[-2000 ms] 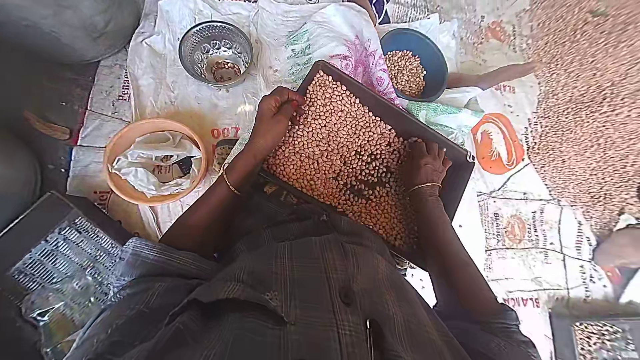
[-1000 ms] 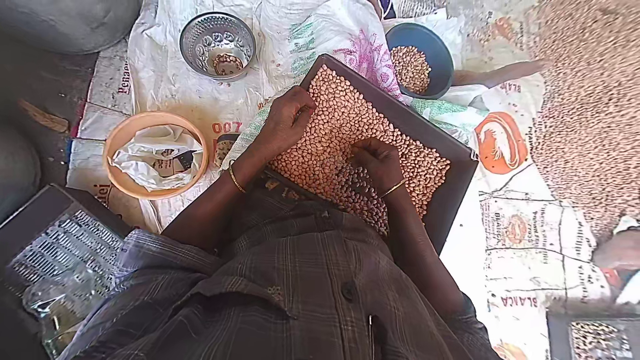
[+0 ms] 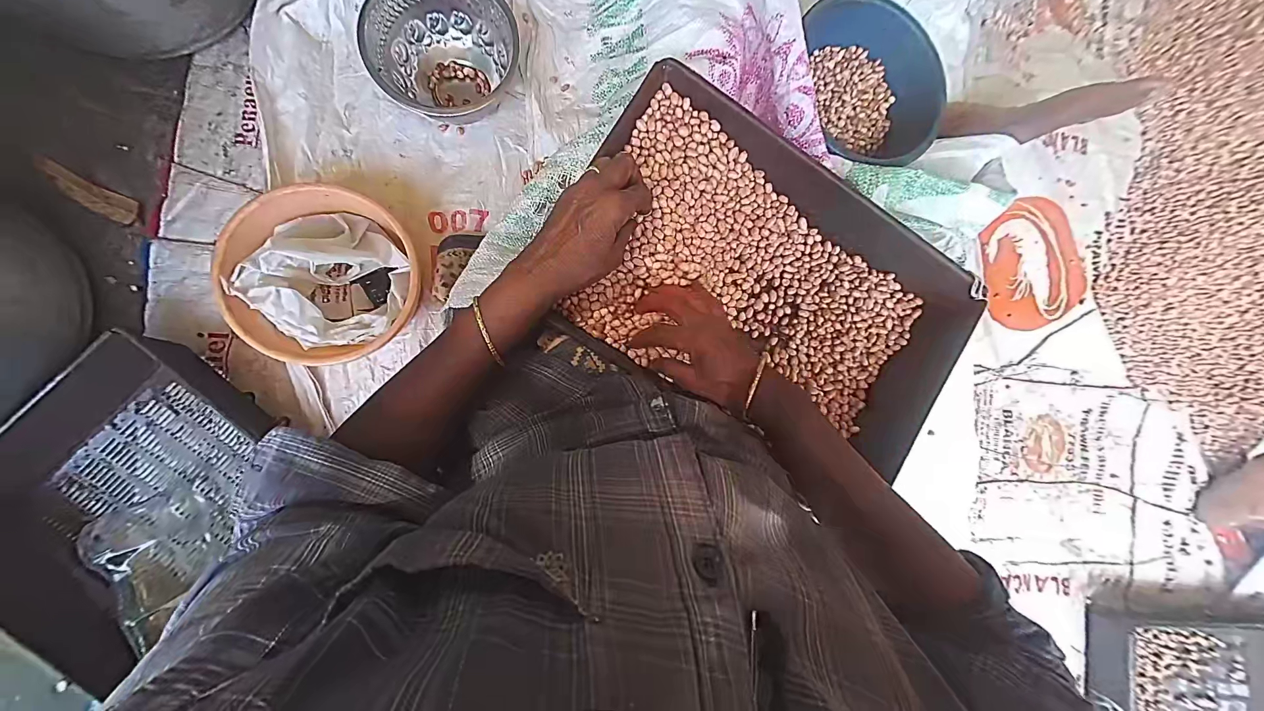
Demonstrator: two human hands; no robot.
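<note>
A dark rectangular tray [image 3: 928,346] lies tilted across the front of my body, holding a broad layer of pinkish shelled peanuts [image 3: 731,207]. My left hand [image 3: 592,222] rests at the tray's left side with curled fingers against the nuts; whether it pinches any is hidden. Over the nuts nearest my body, my right hand [image 3: 701,346] is spread with its fingers apart and touching them. The dark tray floor shows along the right side.
A metal bowl [image 3: 439,59] with a few nuts, a blue bowl [image 3: 918,84] of nuts and an orange basin [image 3: 316,188] holding a white bag stand around. Printed sacks [image 3: 1057,425] cover the ground. Another person's arm [image 3: 1047,109] reaches in near a large nut pile [image 3: 1195,257].
My right hand has moved left across the tray from its right side, and its fingers are now spread. The nuts no longer cover the tray's near right part. My left hand stays near the left edge.
</note>
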